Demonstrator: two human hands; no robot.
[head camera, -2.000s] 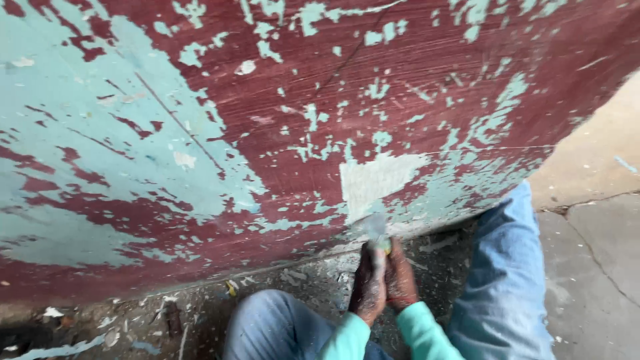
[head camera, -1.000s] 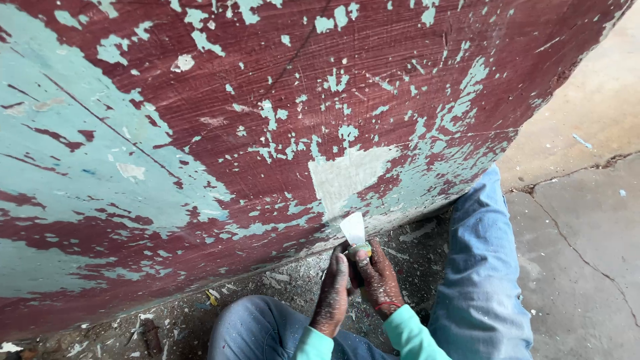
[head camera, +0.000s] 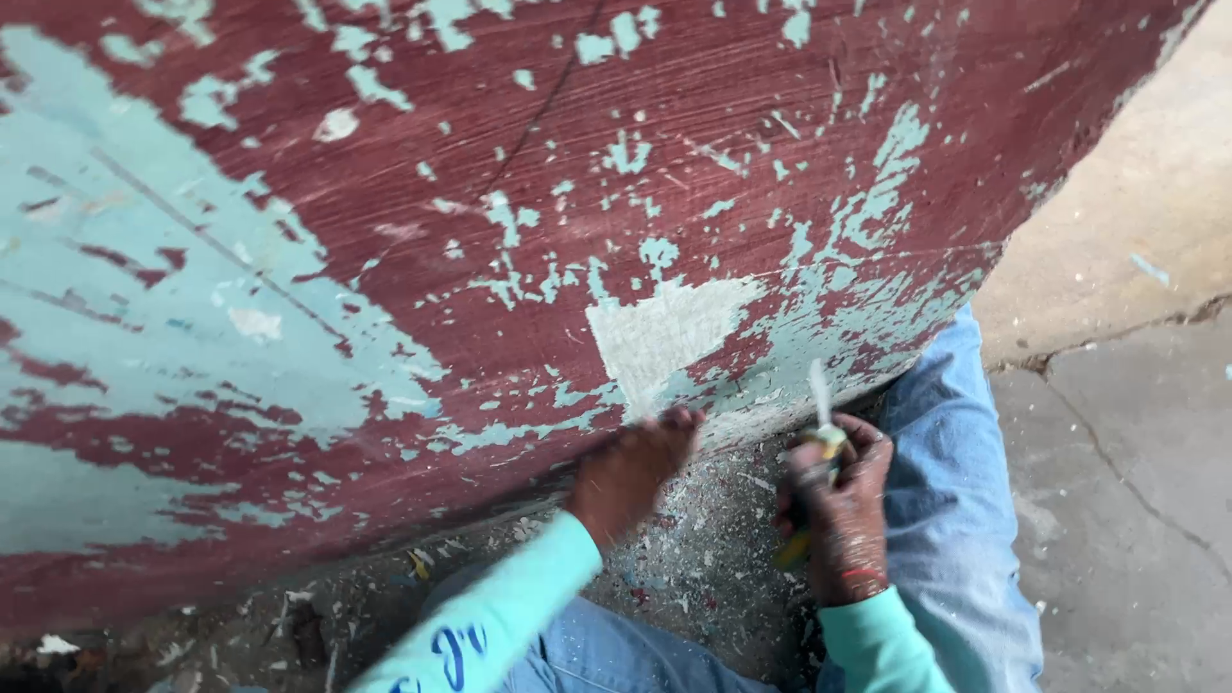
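My right hand is closed round the handle of a putty knife, whose pale blade points up towards the wall's lower edge. My left hand, blurred, is at the foot of the wall with nothing visible in it; its fingertips are by the lower tip of a bare whitish patch. Whether they touch the wall I cannot tell. The wall is maroon with flaking turquoise paint. Pale dust covers my right hand.
Paint flakes and dust litter the dark floor strip along the wall. My legs in blue jeans are bent on both sides of it. Cracked grey concrete lies at the right, beyond the wall's edge.
Both hands were together at the putty knife one second ago; now they are apart. The left is off the tool and by the wall, while the right holds the knife.
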